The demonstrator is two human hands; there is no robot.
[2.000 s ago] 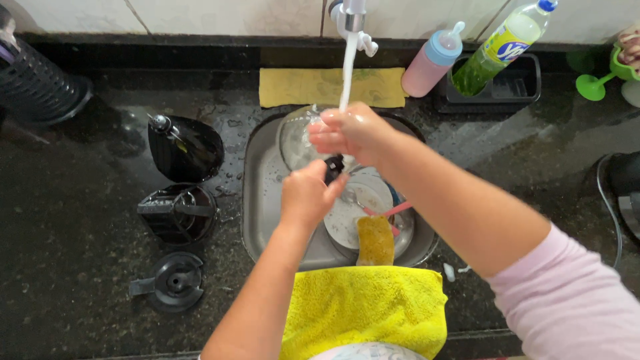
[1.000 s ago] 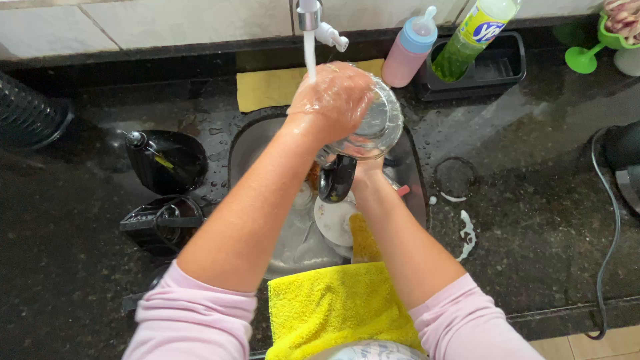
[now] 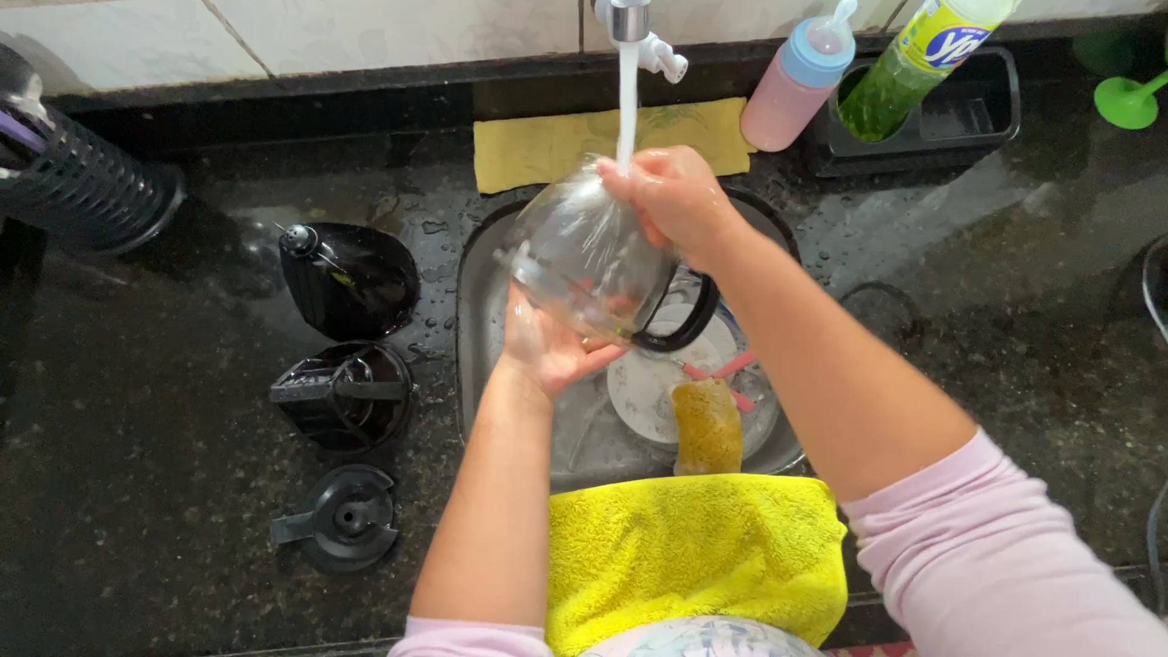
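Observation:
A glass coffee carafe [image 3: 584, 246] with a black handle [image 3: 689, 319] is tilted over the metal sink [image 3: 484, 383], under running water from the faucet [image 3: 630, 20]. My left hand [image 3: 552, 342] supports the carafe from below, around its metal-banded part. At its upper end, my right hand [image 3: 675, 196] grips the glass beside the stream. In the sink below lie a white plate [image 3: 639, 392], pink-handled utensils [image 3: 735, 365] and a yellow sponge [image 3: 707, 427]. A yellow towel [image 3: 693, 557] hangs over the front edge.
Black coffee-maker parts [image 3: 351, 283], including a filter holder [image 3: 347, 397] and a lid [image 3: 347, 518], stand left of the sink. Behind it are a yellow cloth [image 3: 520, 151], a pink baby bottle [image 3: 794, 87] and a dish soap bottle [image 3: 899, 82] in a black caddy [image 3: 963, 119]. A utensil holder [image 3: 100, 173] stands far left.
The carafe has turned in my hands, and its handle now points to the lower right. My right hand, lower a second ago, is up near the stream; my left hand has moved down beneath the glass.

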